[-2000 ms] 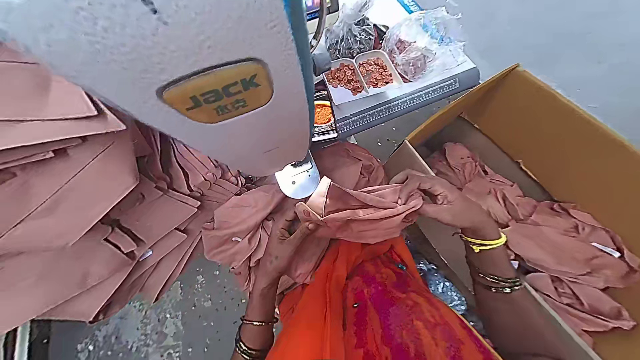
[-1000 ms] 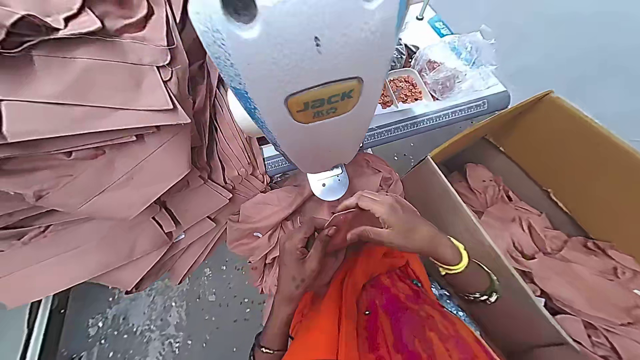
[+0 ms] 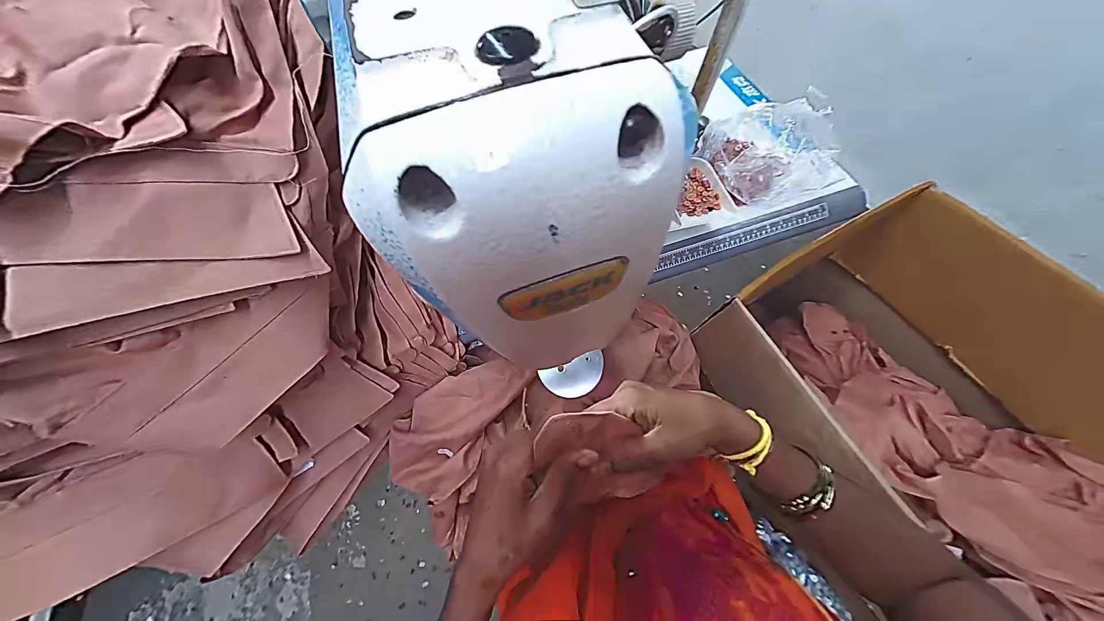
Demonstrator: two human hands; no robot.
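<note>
A white Jack sewing machine head (image 3: 517, 198) fills the upper middle, with a round metal guard (image 3: 571, 376) at its lower end. Just below that guard, my right hand (image 3: 668, 427) pinches the edge of a brownish-pink garment (image 3: 582, 435) between thumb and fingers. My left hand (image 3: 526, 492) lies against the same cloth at its lower left, fingers near the folded edge; part of its grip is hidden. The rest of the garment bunches around and behind both hands, under the machine. The needle area is hidden by the machine head.
Tall stacks of brownish-pink fabric pieces (image 3: 155, 345) stand at left. An open cardboard box (image 3: 811, 414) at right holds crumpled brownish-pink garments (image 3: 949, 457). Behind the machine, a tray of small orange-brown buttons (image 3: 697, 194) and a clear plastic bag (image 3: 776, 147) sit on the table (image 3: 742, 241).
Two seconds ago my hands were farther apart on the cloth; now they are close together on its edge. The view has shifted, with the machine head larger in frame.
</note>
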